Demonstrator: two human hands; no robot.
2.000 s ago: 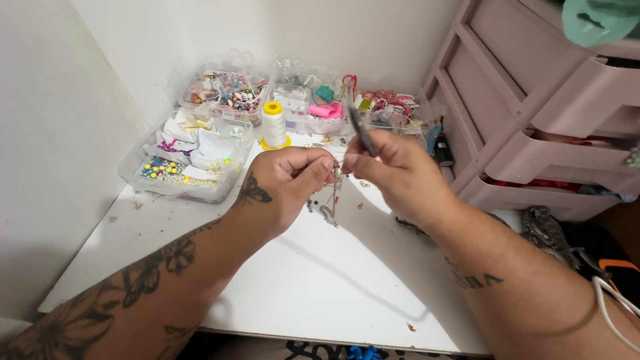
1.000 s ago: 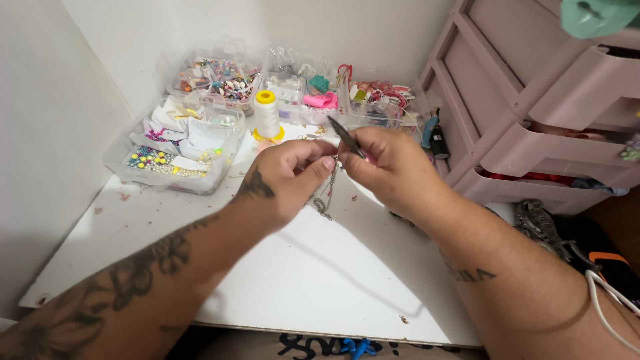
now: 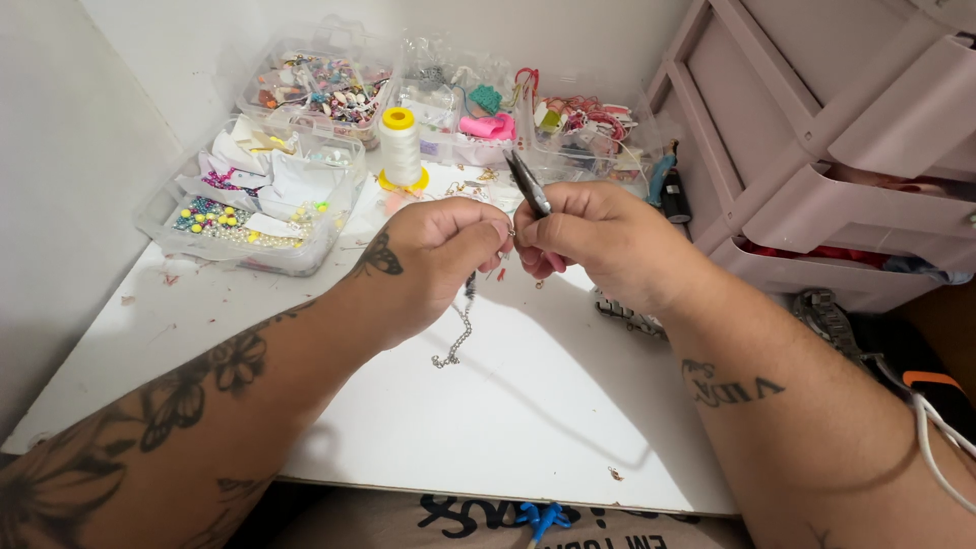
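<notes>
My left hand (image 3: 450, 248) pinches a small metal ring (image 3: 512, 232) between thumb and fingertips. Below it a thin silver-coloured chain (image 3: 461, 335) hangs down in front of the white tabletop; its upper end is hidden by the fingers. My right hand (image 3: 587, 232) is closed round small pliers (image 3: 528, 183) with dark metal jaws pointing up and left, and a bit of pink handle showing under the fingers. The fingertips of both hands are close together over the table. Just behind my left hand a spool of white thread (image 3: 402, 149) stands upright on its yellow base.
Clear plastic boxes of beads (image 3: 267, 263), (image 3: 324, 91) and craft cords (image 3: 595, 122) line the back and left. Small findings lie behind my hands. A metal watch band (image 3: 629, 314) lies by my right wrist. A pink drawer unit (image 3: 762, 130) stands at the right.
The pliers, near my fingertips and pointing up earlier, now point up and left from my right hand, with their jaws away from my left fingers. The chain still hangs below my left hand.
</notes>
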